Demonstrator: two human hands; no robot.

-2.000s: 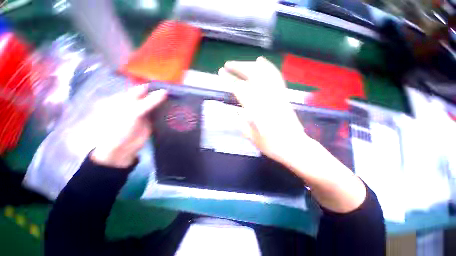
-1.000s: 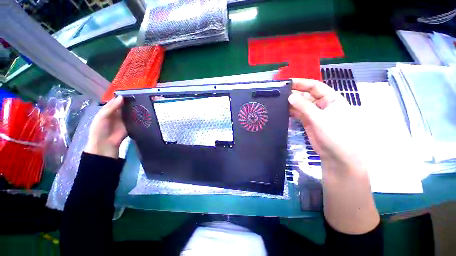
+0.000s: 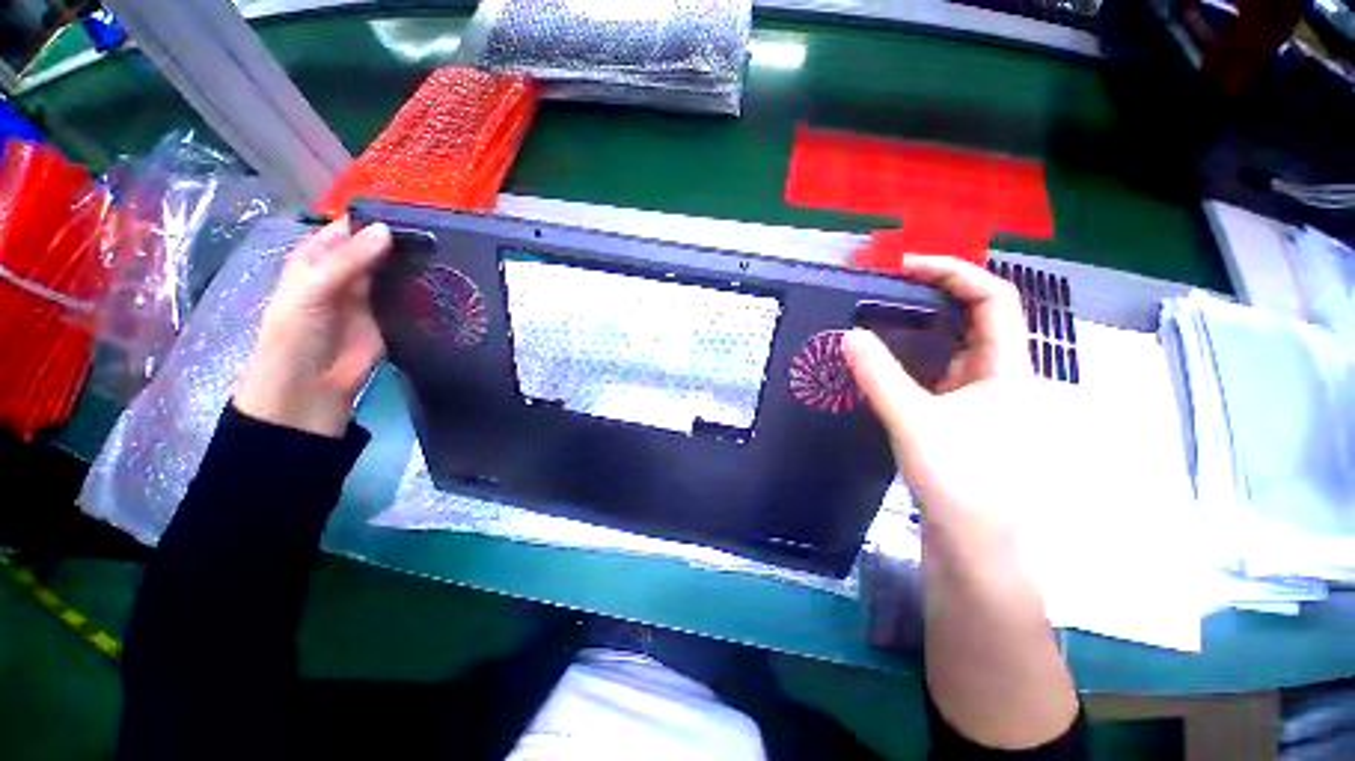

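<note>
A dark grey laptop bottom cover (image 3: pixel 624 454) is tilted up over a bubble wrap mat (image 3: pixel 491 516), with its lower edge near the mat. The mat also shows through its rectangular opening. Round red-patterned vents lie near both upper corners, and a dark foot pad (image 3: pixel 896 317) shows near the upper right corner. My left hand (image 3: pixel 320 327) grips the upper left corner. My right hand (image 3: pixel 966 394) grips the upper right corner, with its thumb beside the right vent.
Red bubble bags (image 3: pixel 446 141) and silvery bubble bags (image 3: pixel 617 52) lie behind the cover. Flat red film (image 3: pixel 918 186) and a sheet of rubber feet (image 3: pixel 1052 320) lie behind right. White sheets (image 3: pixel 1263 431) are at right. Clear bubble bags (image 3: pixel 201 372) and more red bags are at left.
The hands have gone from apart over the flat cover to holding both its upper corners. Since one second ago, the cover is still held tilted, and my right thumb has moved onto its face by the vent.
</note>
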